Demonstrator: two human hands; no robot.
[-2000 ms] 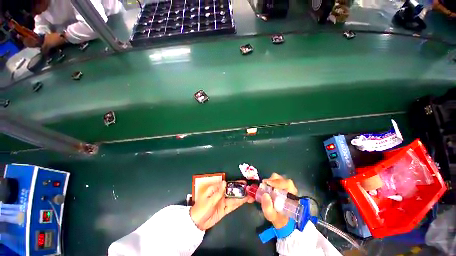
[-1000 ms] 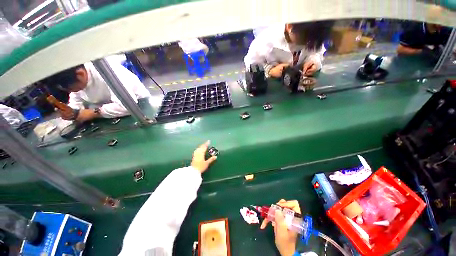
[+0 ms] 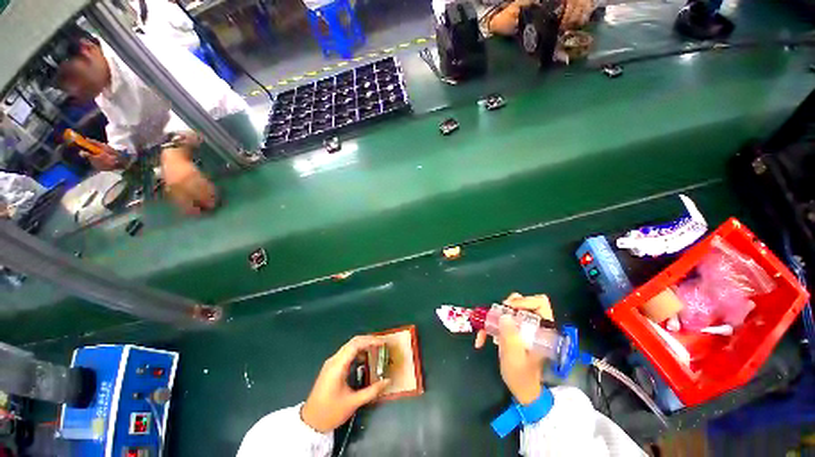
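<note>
My left hand point(image 3: 344, 384) holds a small dark unit point(image 3: 381, 361) on edge over the left part of a square pad point(image 3: 408, 359) with a pale face and reddish-brown rim. My fingers and the unit hide part of the pad. My right hand point(image 3: 521, 349) grips a clear glue syringe point(image 3: 529, 333) with red fluid and a blue cap. Its red tip points left and meets a crumpled white tissue point(image 3: 455, 318) with red stains.
A green conveyor point(image 3: 393, 201) beyond the bench edge carries several dark units. A red bin point(image 3: 706, 388) covers part of a blue controller point(image 3: 605, 277) at right. Another blue controller point(image 3: 121, 402) is at lower left. A person's hand point(image 3: 189, 189) reaches over the belt.
My left hand has come back from the belt to the pad with the unit. My right hand still holds the syringe at the tissue. The person across at left now reaches over the belt.
</note>
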